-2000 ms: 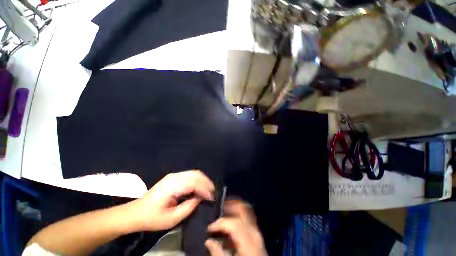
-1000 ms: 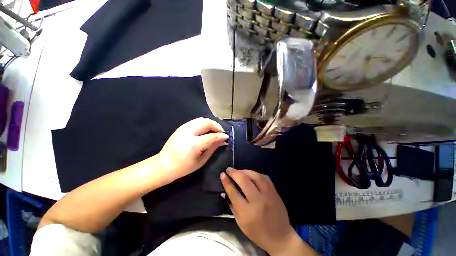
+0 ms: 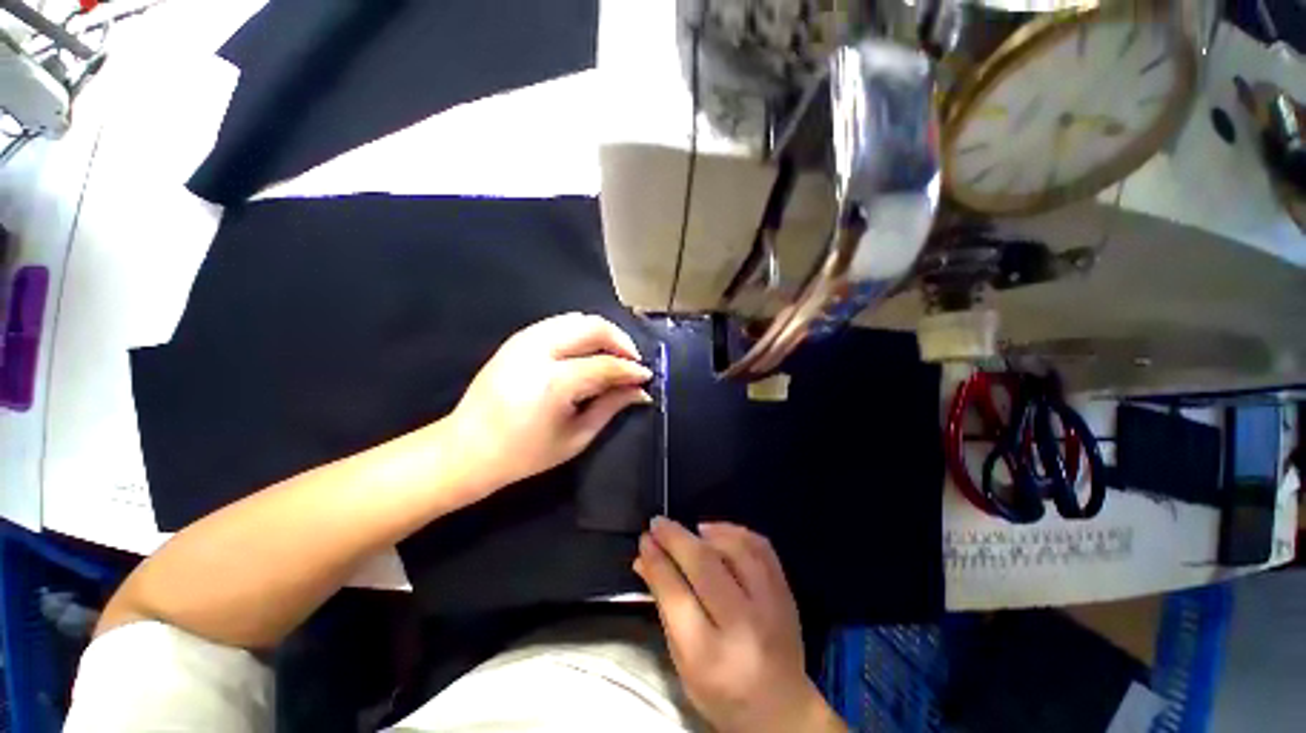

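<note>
A large dark garment panel (image 3: pixel 358 329) lies flat on the white table and runs under the off-white machine head (image 3: pixel 666 229). A small dark pocket or welt piece (image 3: pixel 616 480) lies on it, with a thin pale line (image 3: pixel 665 444) along its right edge. My left hand (image 3: pixel 559 394) has its fingertips pinched on the cloth close to the needle area, left of the line. My right hand (image 3: pixel 723 602) presses its fingertips at the line's lower end, thumb and fingers close together. The needle and presser foot are mostly hidden.
A wristwatch (image 3: pixel 1067 122) hangs on the machine head beside a chrome guard (image 3: pixel 888 172). Red-handled and black-handled scissors (image 3: pixel 1024 444) lie at right above a printed scale (image 3: pixel 1038 549). More dark cloth (image 3: pixel 416 86) lies at the far side. A blue basket (image 3: pixel 895 673) is below the table edge.
From two seconds ago, both hands have moved from the near edge up to the needle area with the small piece. In the last second my right hand shifted slightly nearer me along the line.
</note>
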